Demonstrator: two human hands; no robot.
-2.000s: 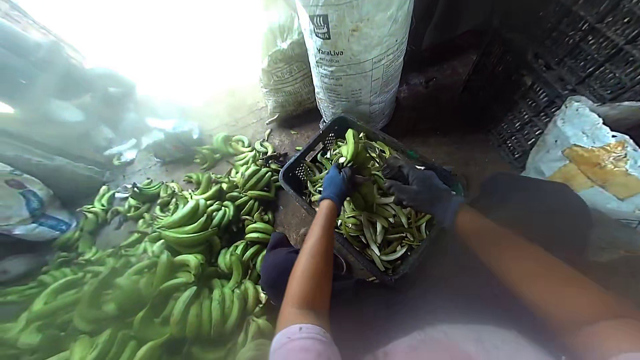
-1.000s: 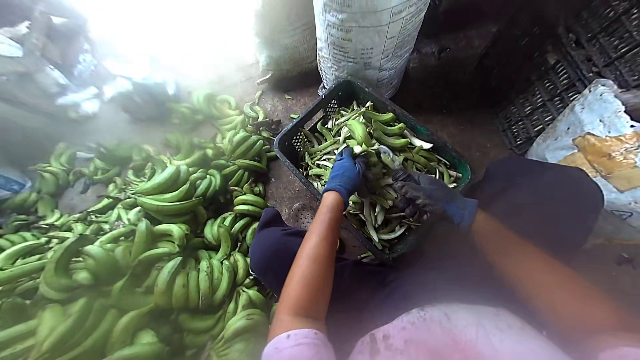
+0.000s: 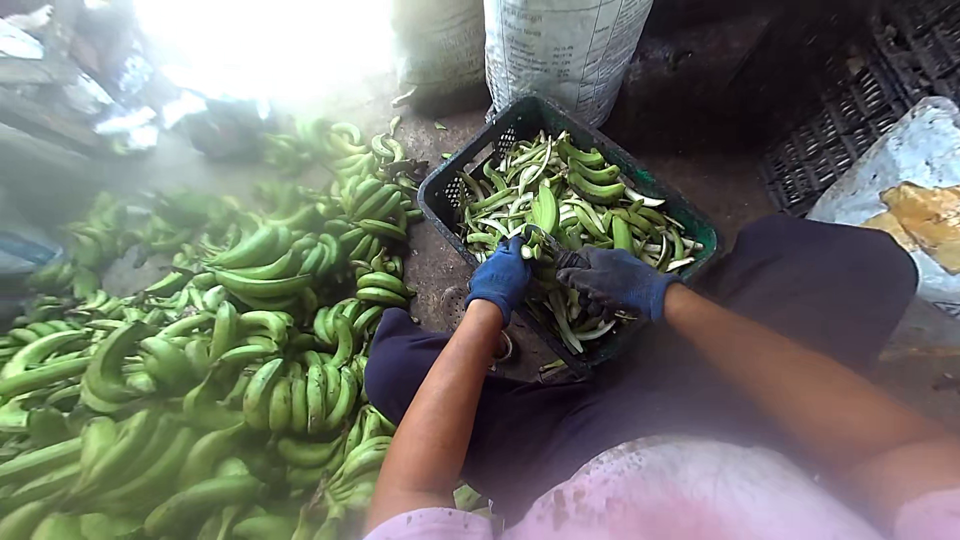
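Over the near side of a dark plastic crate [image 3: 442,217], both my hands meet in blue work gloves. My left hand [image 3: 501,277] is closed around a green plantain or banana piece [image 3: 529,247], whose pale end shows beside the thumb. Just to its right, my right hand [image 3: 611,279] has its fingers curled around something dark, perhaps a tool, at the piece; the fingers hide most of it. Green peel strips [image 3: 525,169] fill the crate below my hands, with a few whole green fruits [image 3: 596,180] on top at the back right.
Bunches of green plantains or bananas [image 3: 262,270] cover the floor at left. A white printed sack [image 3: 562,52] stands behind the crate, a second sack [image 3: 439,56] beside it. Black plastic crates [image 3: 825,127] and a torn white sack [image 3: 900,161] lie at right. My knees flank the crate.
Several green fruits now lie on the peels at the crate's back right, where two seconds ago they were not plainly seen. My hands stay close together over the crate.
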